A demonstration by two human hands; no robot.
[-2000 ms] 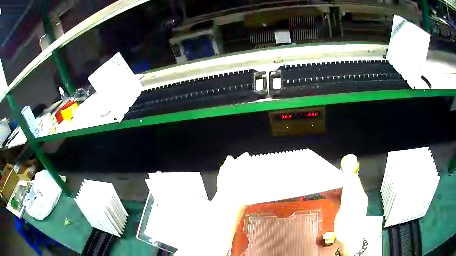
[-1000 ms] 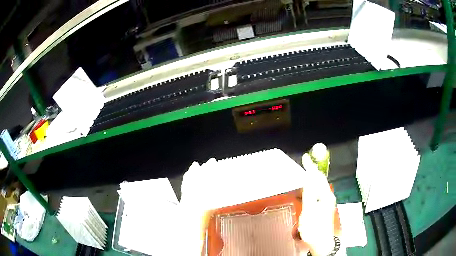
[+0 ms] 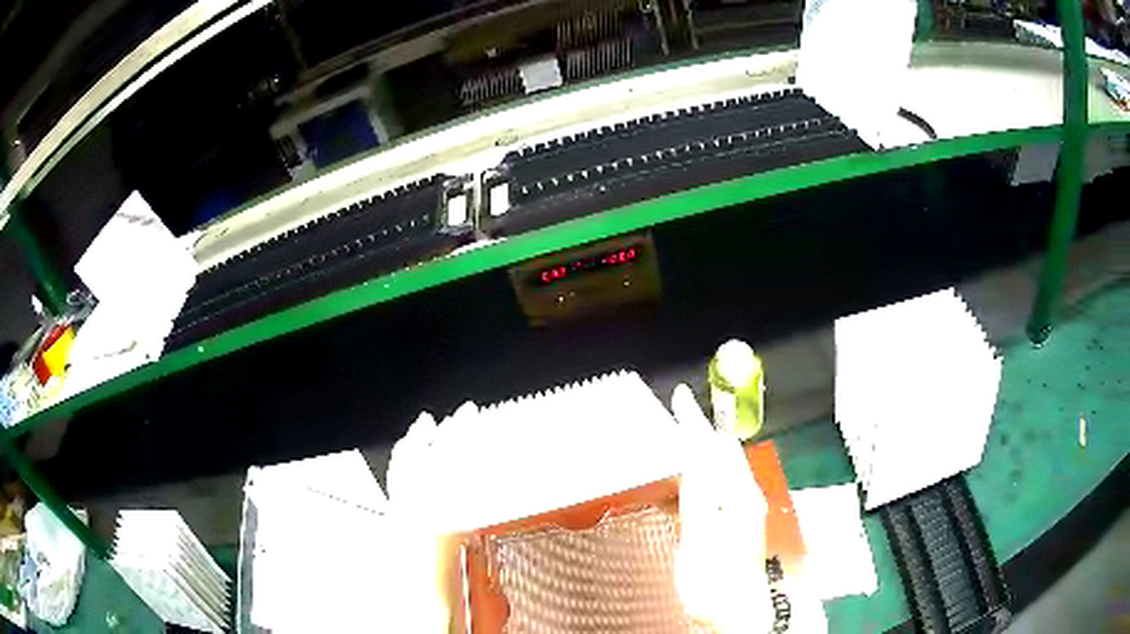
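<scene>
A white toothed LED board panel [image 3: 558, 436], washed out by glare, is tilted over the rear of the orange-red test fixture [image 3: 775, 495]. My left hand [image 3: 419, 489] holds the panel's left edge, with two fingertips showing at its top left. My right hand [image 3: 722, 526] is at the panel's right edge and over the fixture's right side; glare hides its fingers, and whether it grips the panel cannot be told. The fixture's ribbed pale centre [image 3: 589, 576] shows below the panel.
A yellow-green bottle [image 3: 737, 396] stands behind my right hand. Upright panels [image 3: 915, 396] stand in a black rack [image 3: 944, 551] at right, more [image 3: 167, 564] at left. A white sheet [image 3: 833, 539] lies right of the fixture. A green-edged shelf [image 3: 595, 223] crosses above; a power supply [image 3: 589, 282] sits beneath.
The view has shifted right, so the bench things appear further left. My right hand has moved in from the bottle to the panel's right edge. My left hand still holds the panel.
</scene>
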